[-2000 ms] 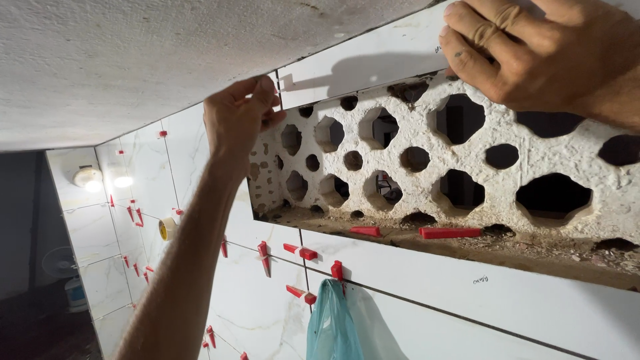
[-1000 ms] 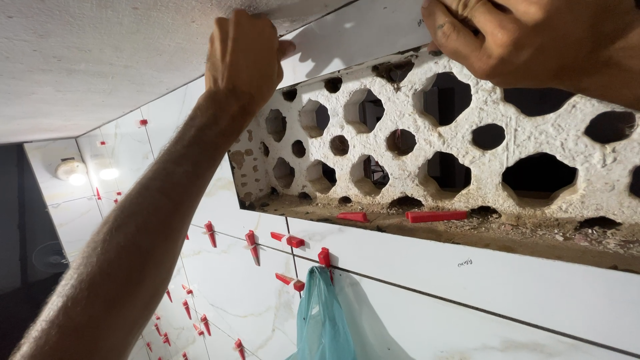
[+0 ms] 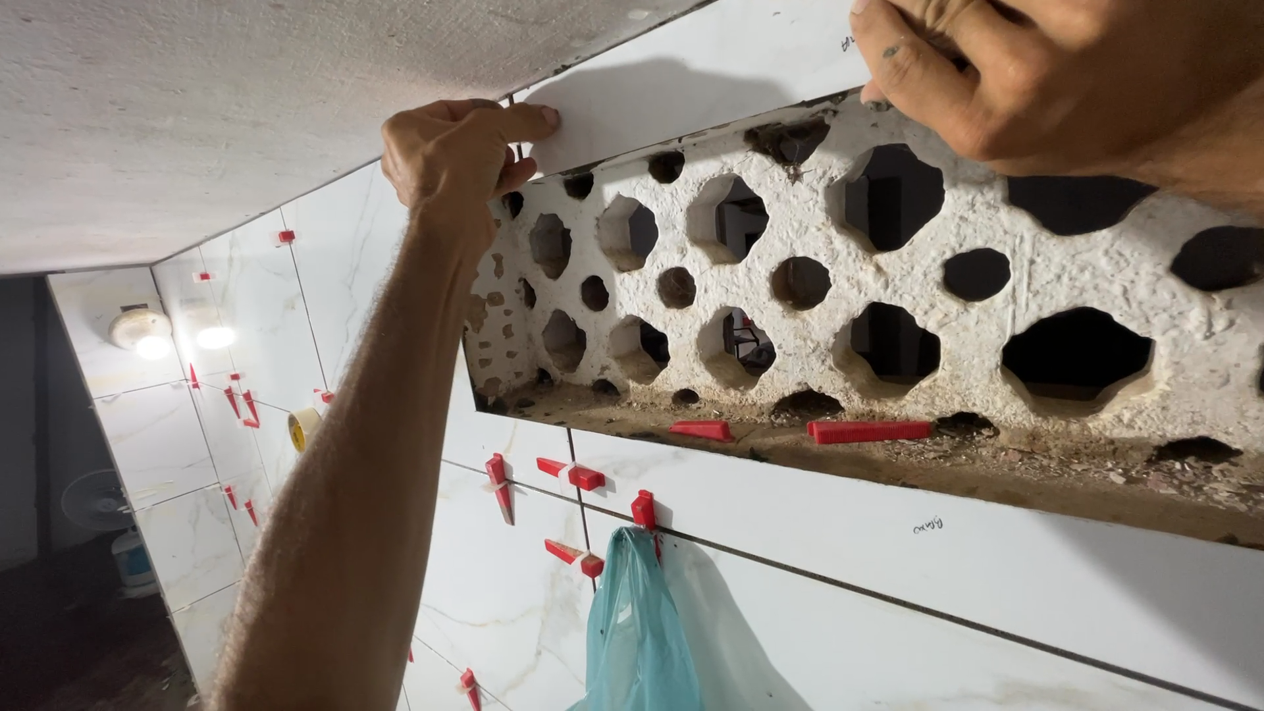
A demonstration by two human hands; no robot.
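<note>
A narrow white tile strip (image 3: 671,104) lies along the ceiling edge, above an opening with a perforated concrete vent block (image 3: 829,257). My left hand (image 3: 459,148) is at the strip's left end by a thin joint, thumb and a finger spread, the thumb resting on the tile face; whether the other fingers grip anything is hidden. At the upper right, my right hand (image 3: 978,79) holds the lower edge of the same strip, its fingertips partly out of view. Two red plastic wedges, one short (image 3: 700,431) and one longer (image 3: 869,432), lie on the dusty sill below.
Red levelling wedges (image 3: 499,484) sit in the joints of the marble-look wall tiles (image 3: 494,612). A blue-green plastic bag (image 3: 642,622) hangs from one wedge. A tape roll (image 3: 303,431) is on the left wall, near a lit lamp (image 3: 141,332). The rough ceiling (image 3: 247,109) is close above.
My left hand has turned from a more closed pose at the strip's left end to one with the thumb extended over the tile. My right hand stays at the strip's edge.
</note>
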